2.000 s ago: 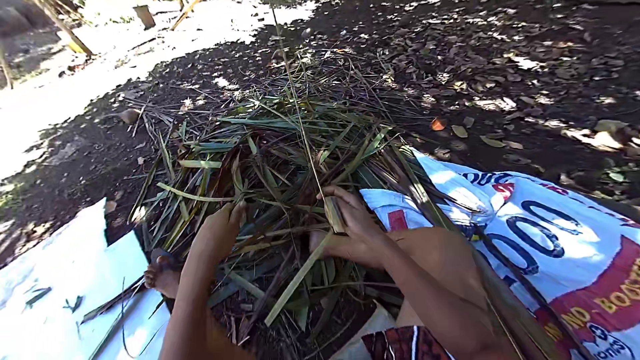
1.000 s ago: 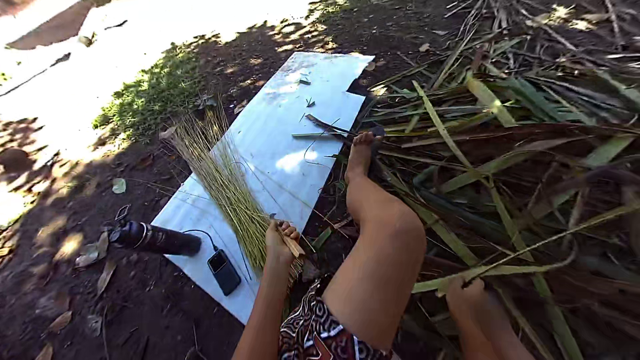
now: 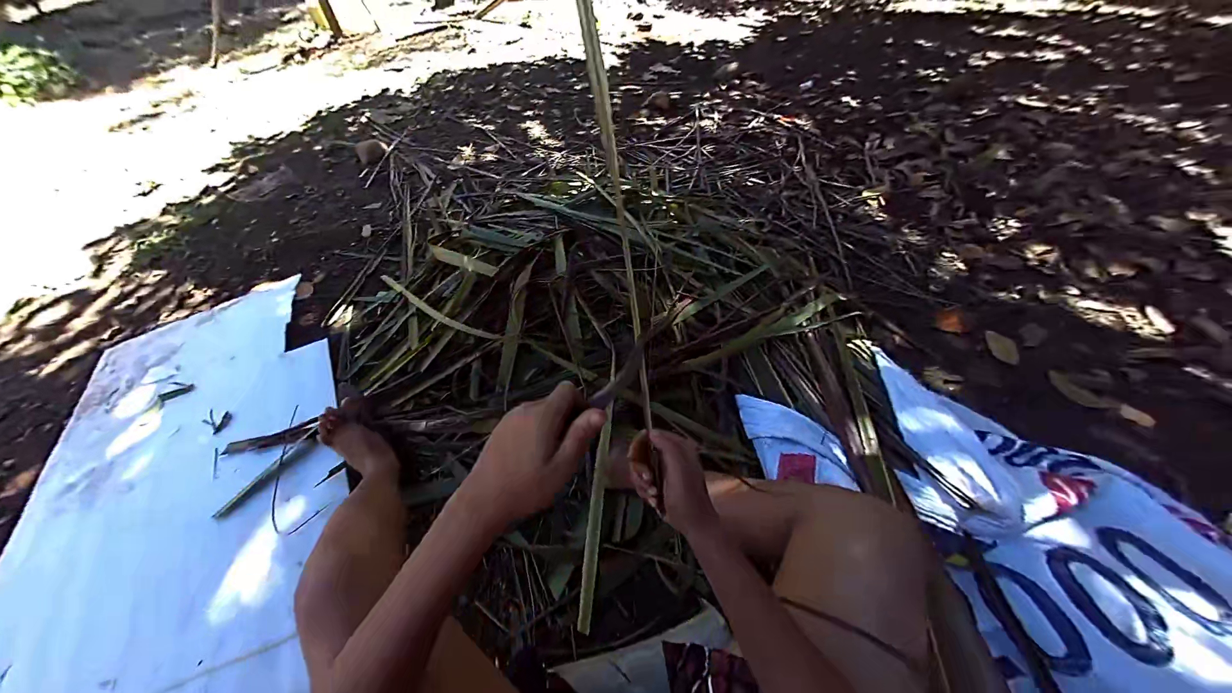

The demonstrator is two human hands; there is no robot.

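Note:
My left hand (image 3: 534,448) is closed at the centre, thumb on top, with a narrow dark piece at its fingertips, a blade or a leaf strip. Just to its right, my right hand (image 3: 671,478) is closed around the lower end of a long, thin palm leaf strip (image 3: 616,164) that rises to the top edge of the view. A brown rounded end shows at its fingers; what it is I cannot tell. A pale green strip (image 3: 595,539) hangs down between the hands. Behind them lies a heap of green and brown leaf strips (image 3: 539,298).
A white sheet (image 3: 144,481) with leaf scraps lies at the left, beside my bare foot (image 3: 358,438). On the right, a white printed tarp or sack (image 3: 1088,577) is spread under long stalks (image 3: 857,404). Dry leaves (image 3: 1001,347) litter the shaded soil.
One second ago my left hand was at a bundle of thin stalks over the white sheet; now it is beside my right hand before the heap. The view has swung right.

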